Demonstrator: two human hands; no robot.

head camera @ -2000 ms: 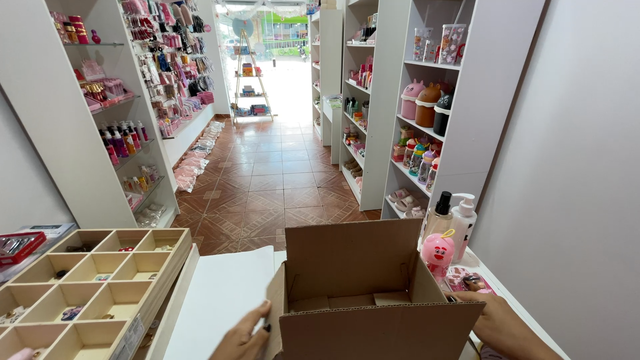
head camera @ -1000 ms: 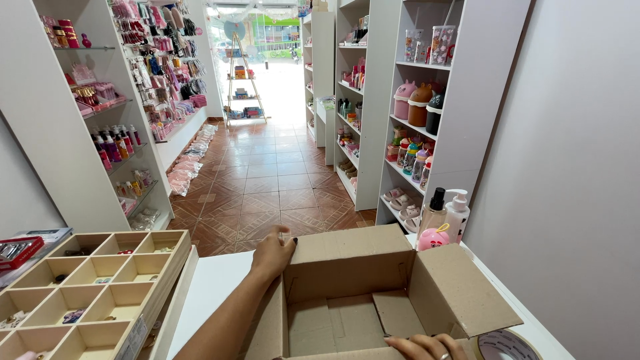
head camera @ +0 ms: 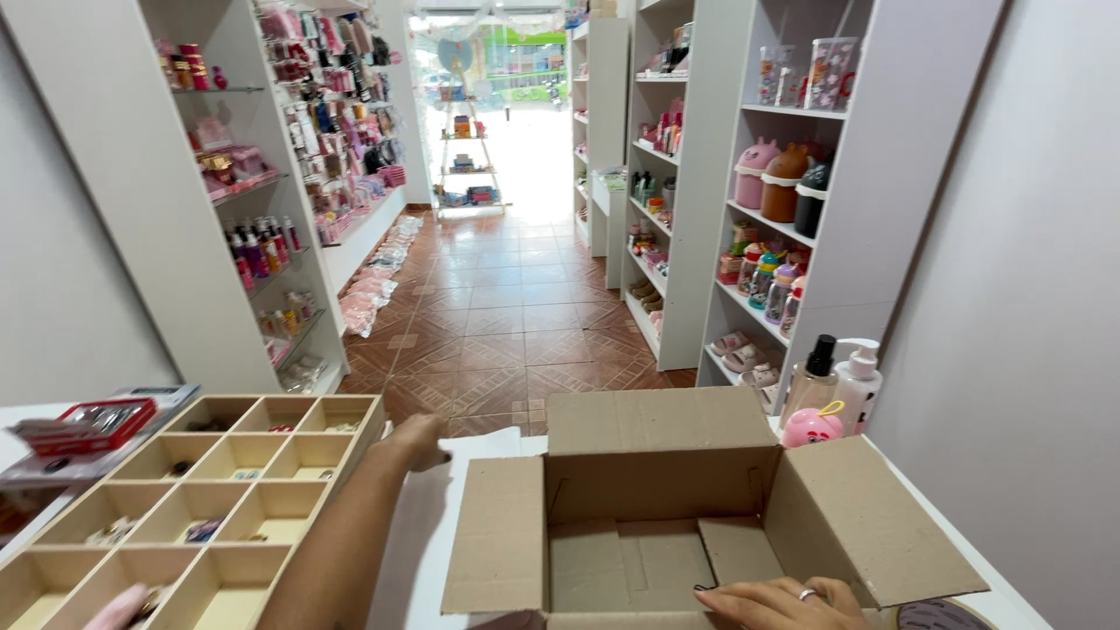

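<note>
An upright cardboard box [head camera: 665, 477] with its flaps spread outward stands on the white counter, and only flat cardboard shows inside it. My right hand [head camera: 779, 604], with a ring on one finger, rests at the box's near edge, its fingers over the near flap. My left hand [head camera: 422, 442] is at the counter's far edge, left of the box, near a sheet of white paper [head camera: 490, 444]; whether its fingers hold the paper cannot be told. Left of my forearm lies a wooden compartment tray [head camera: 241, 481] with small accessories in its sections.
Behind the box's right side stand a pump bottle [head camera: 856, 385], a spray bottle [head camera: 809, 381] and a pink toy-like item [head camera: 812, 427]. A red tray [head camera: 96, 424] sits far left. Stocked shelves [head camera: 779, 210] line the tiled aisle [head camera: 499, 324].
The box's flaps have been spread outward. My left hand has moved from the box to the counter's far edge on the left. My right hand has moved from the box's right side to its near edge.
</note>
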